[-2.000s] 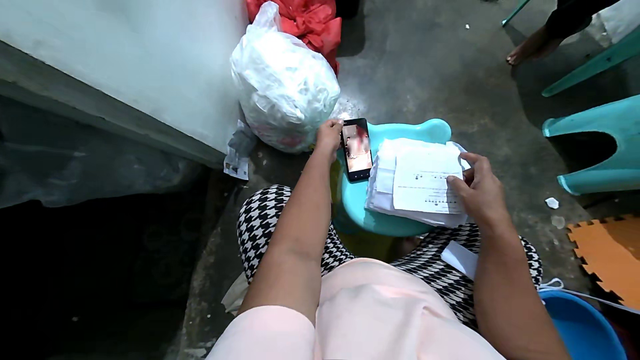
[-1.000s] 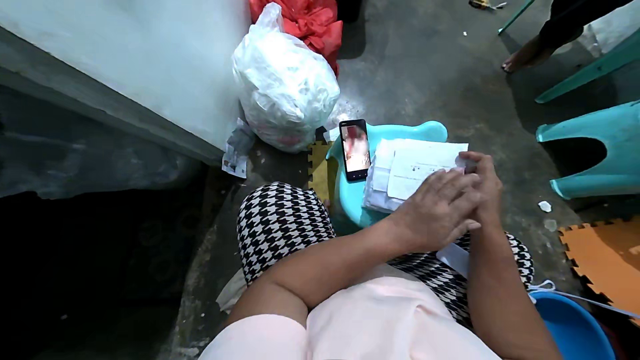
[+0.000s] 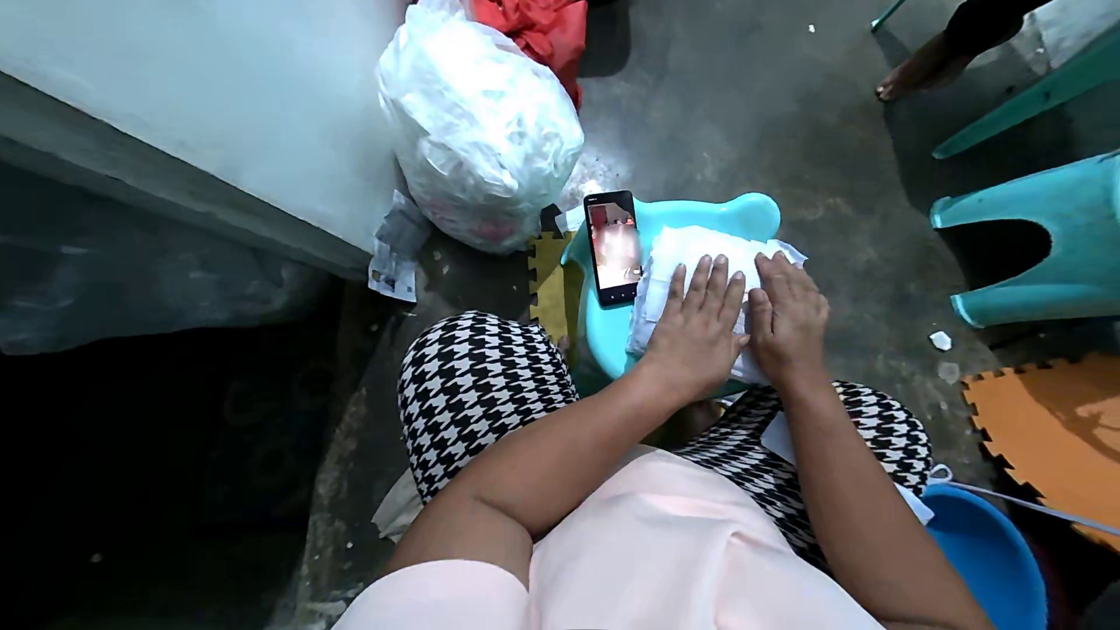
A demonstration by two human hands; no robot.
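A pile of white papers (image 3: 658,302) lies on a turquoise plastic stool (image 3: 604,337) between my knees. My left hand (image 3: 702,328) rests flat on the pile, fingers a little apart and pointing away from me. Beside it my right hand (image 3: 790,317) lies over the right part of the pile, its thumb near my left fingers. Neither hand grips anything that shows. Left of the papers, a black smartphone (image 3: 615,248) with a lit screen lies face up on the stool's left edge. Another white piece (image 3: 778,437) lies on my right thigh, partly under my forearm.
A stuffed white plastic bag (image 3: 481,131) and a red bag (image 3: 547,35) stand beyond the stool. Another person's bare foot (image 3: 906,79) is at upper right, near turquoise plastic furniture (image 3: 1072,236). An orange foam mat (image 3: 1054,433) and a blue basin (image 3: 984,560) lie at lower right.
My left hand was at the phone two seconds ago, then over my right hand; now it lies flat on the papers. My right hand has moved from the pile's right edge onto its top.
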